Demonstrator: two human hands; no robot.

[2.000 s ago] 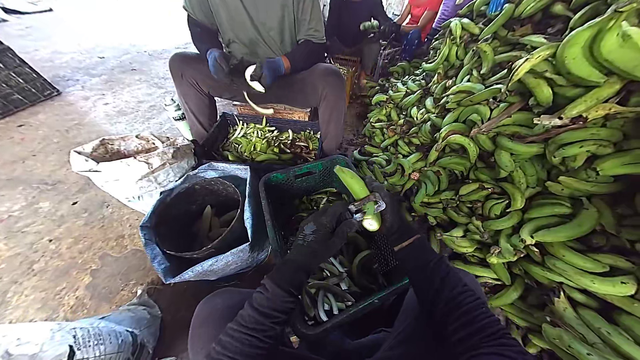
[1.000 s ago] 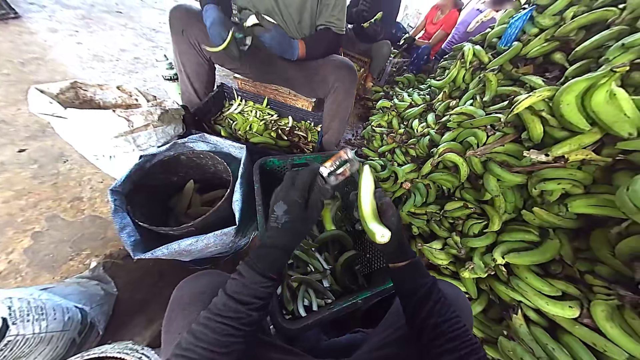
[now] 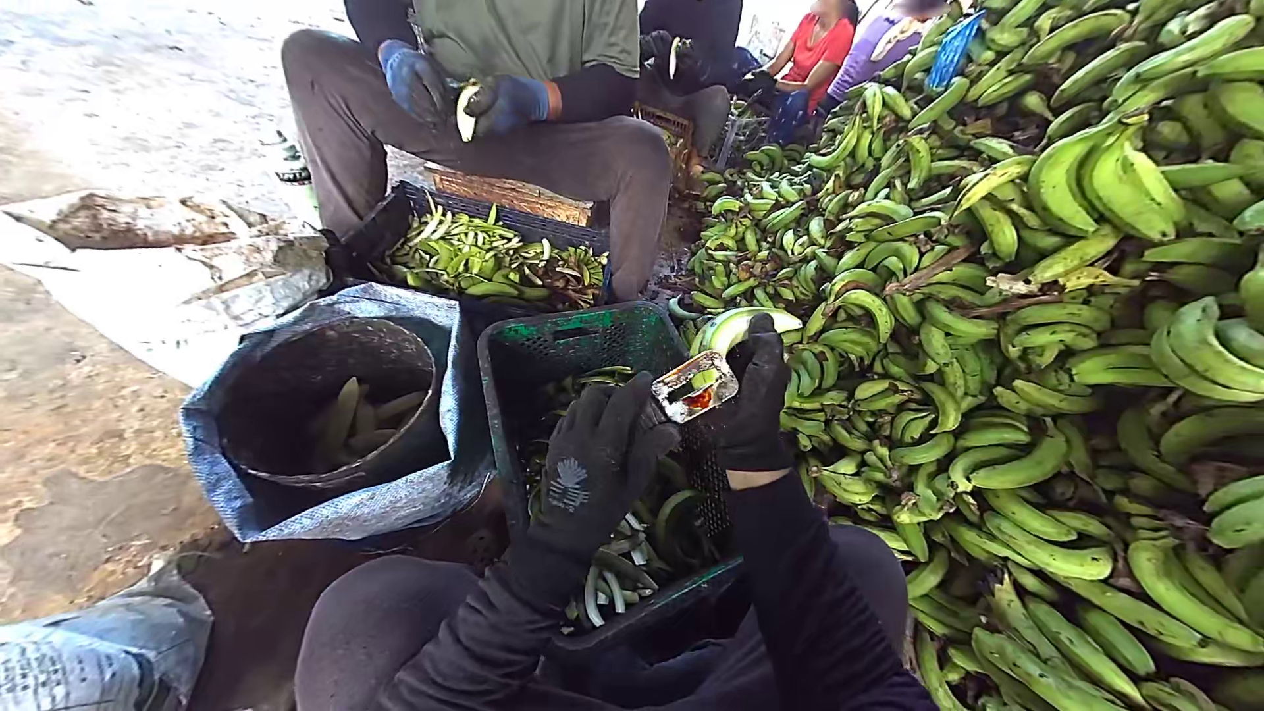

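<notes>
My left hand [image 3: 602,454], in a black glove, grips the handle of a metal-framed peeler [image 3: 695,386]. Its head lies close against my right hand [image 3: 752,400], gloved in black as well, which holds a partly peeled green plantain [image 3: 741,327]. The plantain's pale side shows above the fingers; its lower part is hidden by the peeler and the glove. Both hands are over a dark green plastic crate [image 3: 585,331] between my knees, with strips of plantain peel [image 3: 604,583] inside it.
A bucket [image 3: 326,395] set in a blue woven sack [image 3: 222,474] holds several peeled plantains [image 3: 346,420]. A heap of green plantains [image 3: 1027,395] rises on the right. Opposite sits a person [image 3: 474,118] in blue gloves, behind a crate of peels [image 3: 484,252]. Other people sit farther back.
The plantain has turned in my right hand, from upright with its pale end low to slanting above the fingers. The peeler has come down beside that hand. The view has shifted.
</notes>
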